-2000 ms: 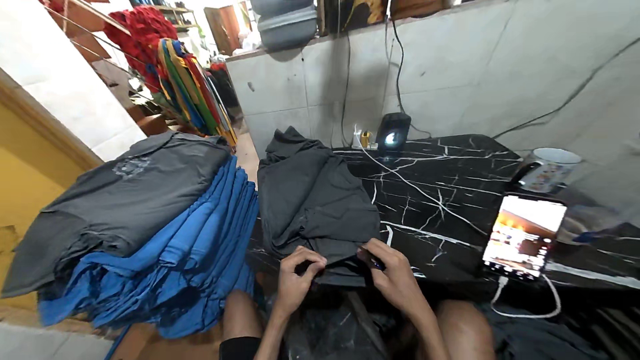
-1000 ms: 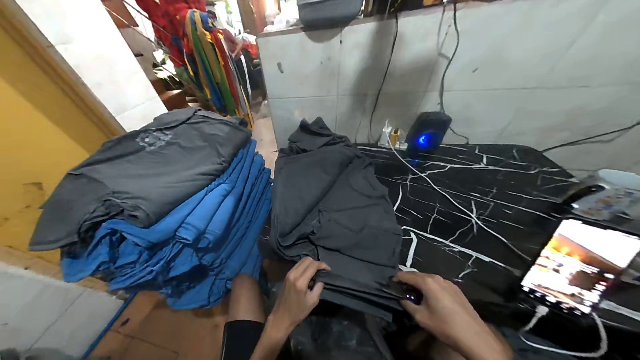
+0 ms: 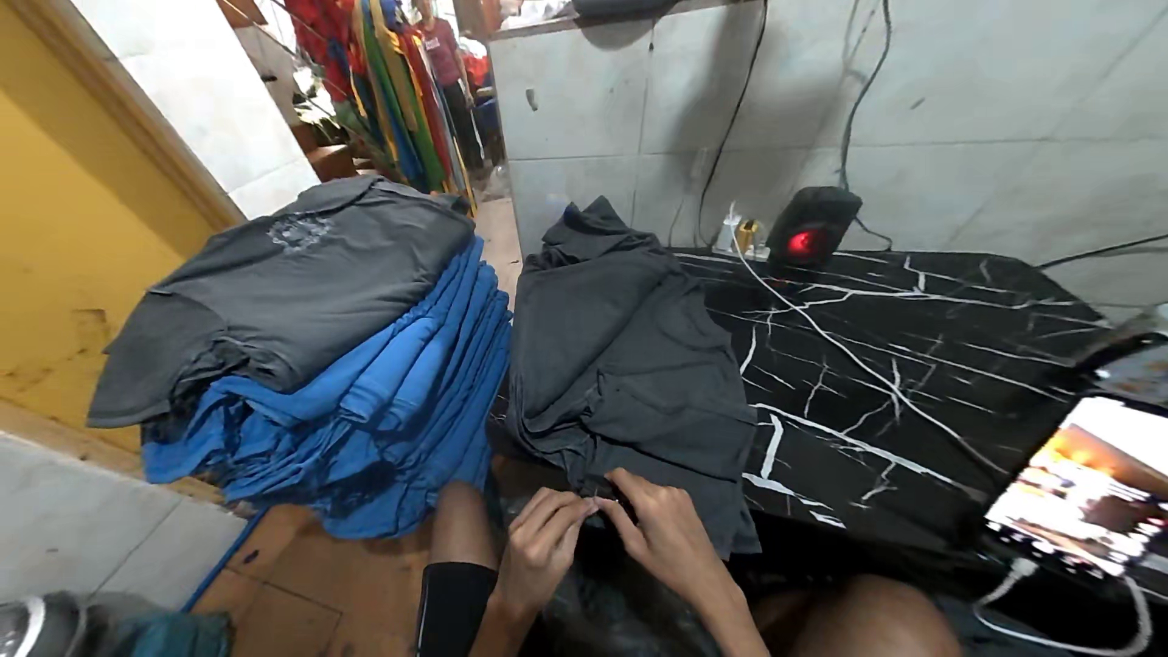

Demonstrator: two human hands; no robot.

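Note:
A dark grey garment [image 3: 630, 338] lies on the black marble-patterned table [image 3: 858, 365], its near end hanging over the front edge. At that end my left hand [image 3: 547, 538] pinches a bit of the dark fabric between thumb and fingers. My right hand [image 3: 662, 525] meets it there, fingertips nearly touching, with a small dark object partly hidden in its fingers; what it is cannot be told. To the left stands a stack of folded blue garments [image 3: 420, 392] with a grey shirt [image 3: 338, 265] spread on top, a pale print on its cloth.
A lit phone [image 3: 1086, 484] on a white cable leans at the table's right. Behind the garment stand a small black device [image 3: 812, 226] with a red light and chargers [image 3: 739, 235] by the tiled wall. Beyond the doorway hang colourful cloths [image 3: 401, 91], near a standing person [image 3: 447, 73].
My hands have come together at the garment's near edge; one second ago they were apart along it. The device's light has turned from blue to red. The view has shifted.

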